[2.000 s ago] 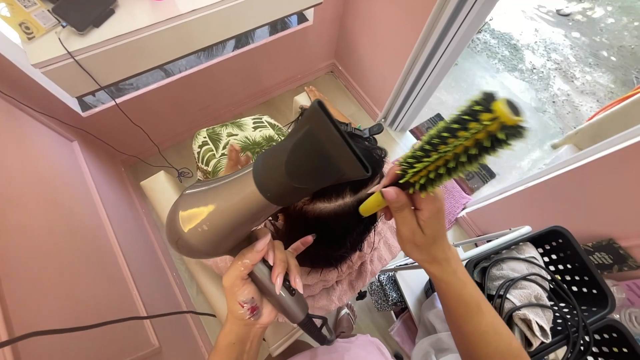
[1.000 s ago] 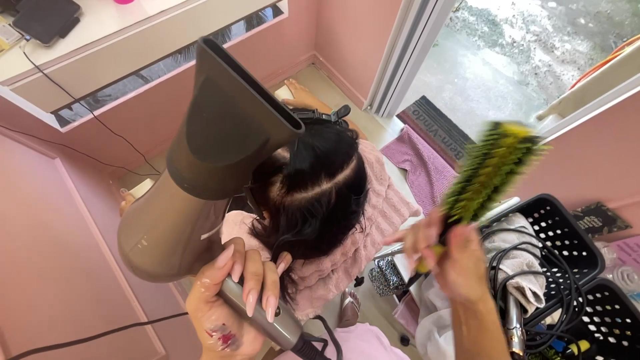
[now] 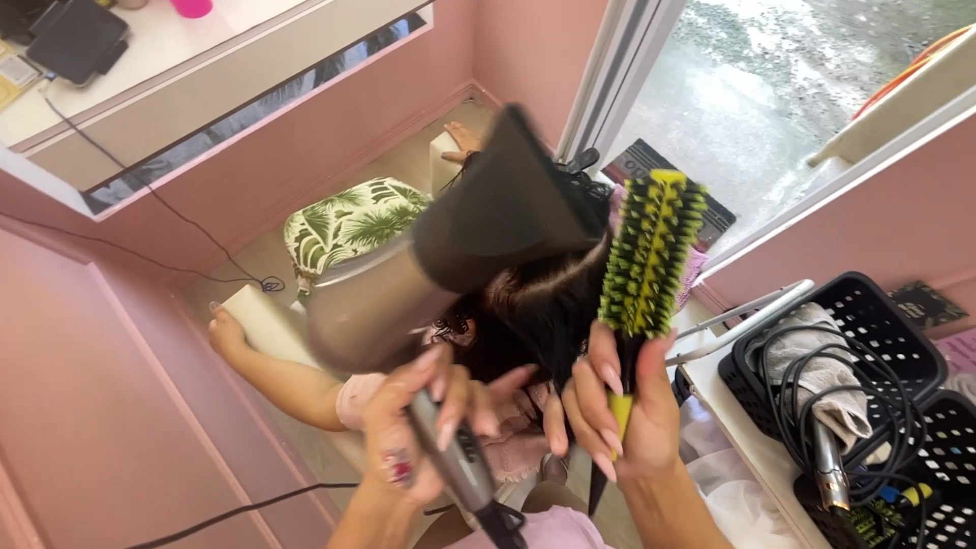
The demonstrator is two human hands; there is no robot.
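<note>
My left hand grips the handle of a hair dryer with a wide dark nozzle, held over a seated person's head. My right hand holds a yellow and black round hairbrush by its handle, bristles up, just right of the head. The person's dark hair shows a parting and hangs between my hands; the nozzle hides part of it. A black hair clip sits at the far side of the head. Whether my right fingers also touch a strand is unclear.
Black baskets on a white cart at right hold a towel, a coiled cord and a styling tool. The person's arm rests on an armrest. A leaf-print bag lies ahead. A glass door stands at upper right; a white counter at upper left.
The hairbrush, earlier farther right of the head, is now close beside it and upright. The dryer has swung, so its nozzle now covers more of the head.
</note>
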